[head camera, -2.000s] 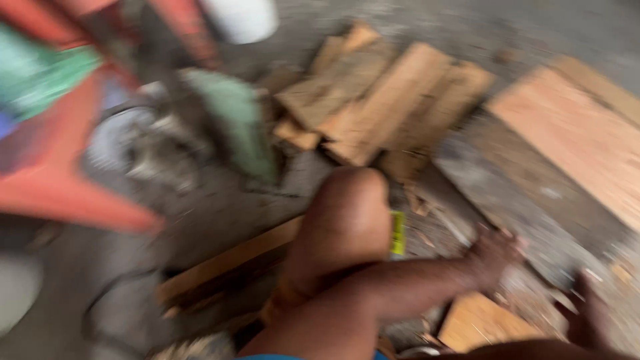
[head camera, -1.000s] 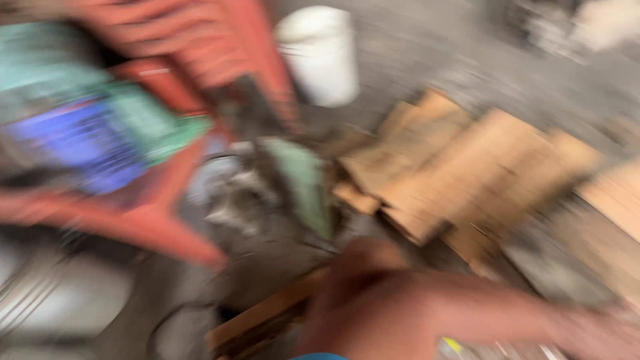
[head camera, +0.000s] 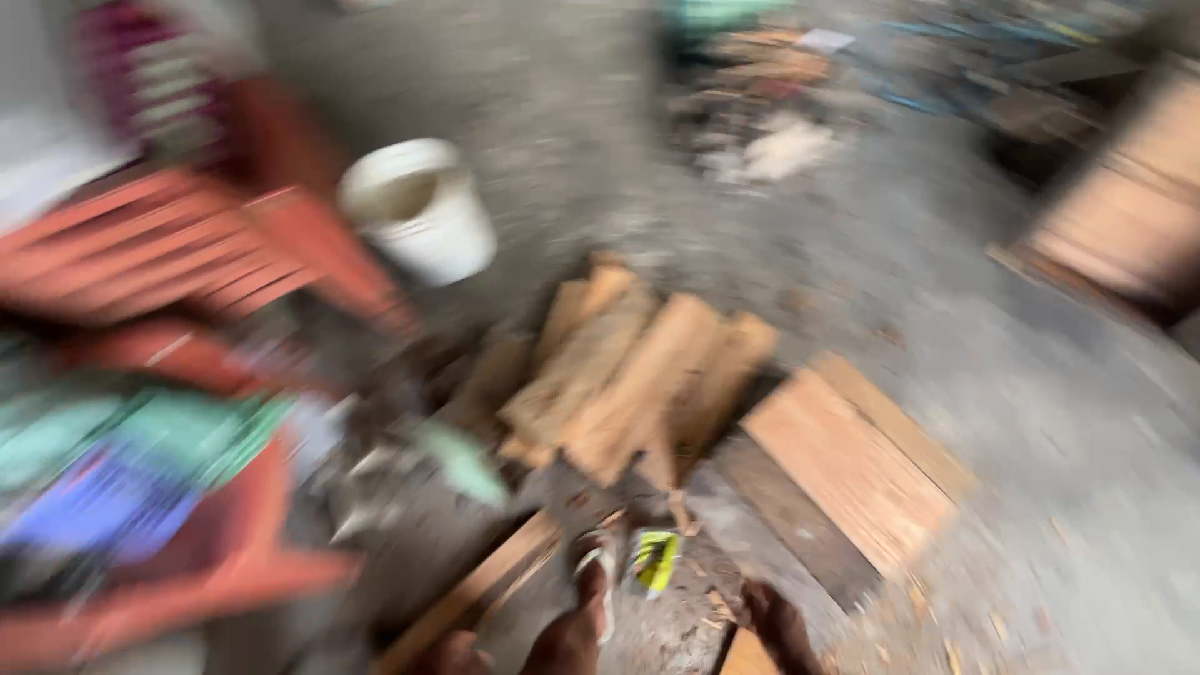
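The view is blurred. At the bottom edge, what looks like my left hand (head camera: 457, 653) is partly visible beside a long wooden beam (head camera: 487, 592); its grip cannot be made out. My right hand is out of view. My sandalled foot (head camera: 594, 577) and other foot (head camera: 776, 621) are on the floor area below. Between them lies a yellow-green packet (head camera: 655, 561). Several rough wooden pieces (head camera: 647, 384) lie side by side ahead. To their right, a pale wooden board (head camera: 848, 459) rests alongside a darker plank (head camera: 797, 525).
Red plastic chairs (head camera: 141, 248) stand at left, one bearing green and blue bags (head camera: 112, 497). A white bucket (head camera: 436, 225) stands behind the wood. Debris (head camera: 769, 112) lies farther back, and a wooden piece of furniture (head camera: 1125, 206) is at far right.
The view has swung up and widened. An arm reached across to the right earlier, its hand near the dark plank two seconds ago; that arm is no longer seen there.
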